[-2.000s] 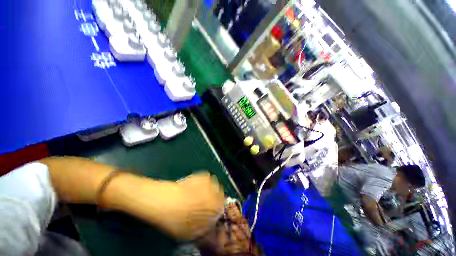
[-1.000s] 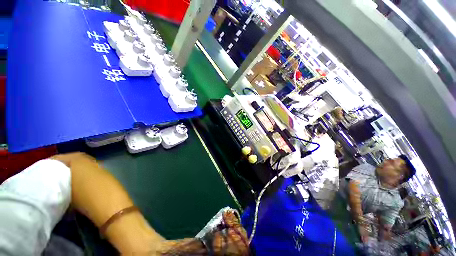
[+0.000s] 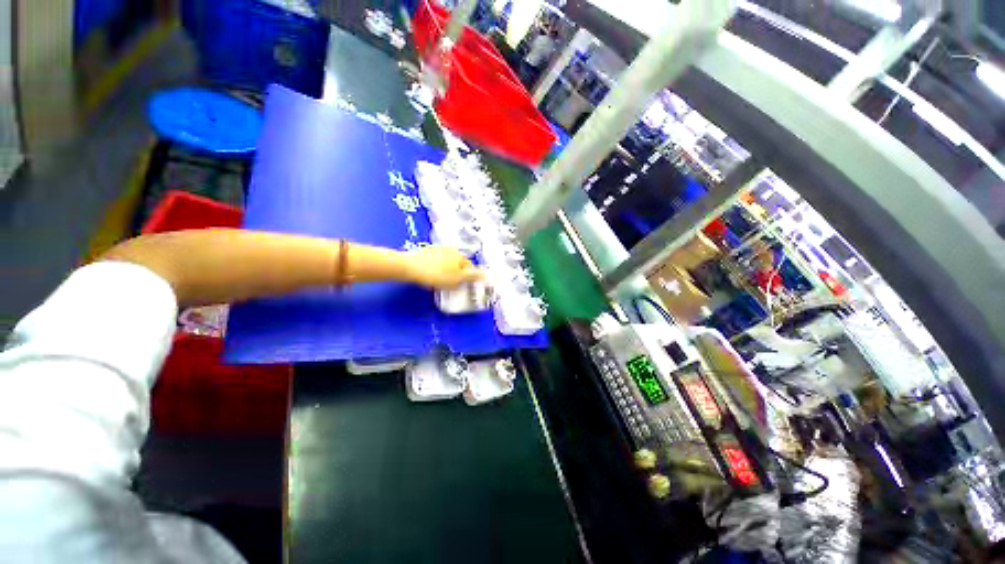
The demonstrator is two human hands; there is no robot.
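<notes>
My left hand [image 3: 441, 268] reaches over the large blue corrugated sheet [image 3: 331, 198], with its fingers on a white plug adapter [image 3: 465, 297] at the near end of a row. The hand covers part of that adapter; it appears to rest on or just above the sheet. More white adapters [image 3: 520, 314] stand in rows along the sheet's right side, plug faces up. Two loose adapters, one of them here [image 3: 436, 377], sit on the green bench [image 3: 430, 485] by the sheet's near edge. My right hand is not in view.
A bench instrument [image 3: 650, 391] with green and red digits stands to the right. A grey metal post [image 3: 617, 121] rises behind the rows. Red bins stand beyond [image 3: 485, 94] and left of the sheet [image 3: 204, 386]. A blue stool [image 3: 206, 119] is at the far left.
My left hand has moved from the bench's near side up to the rows on the sheet, now with an adapter. The view has swung left; the right-hand blue sheet and cable work spot have left the picture.
</notes>
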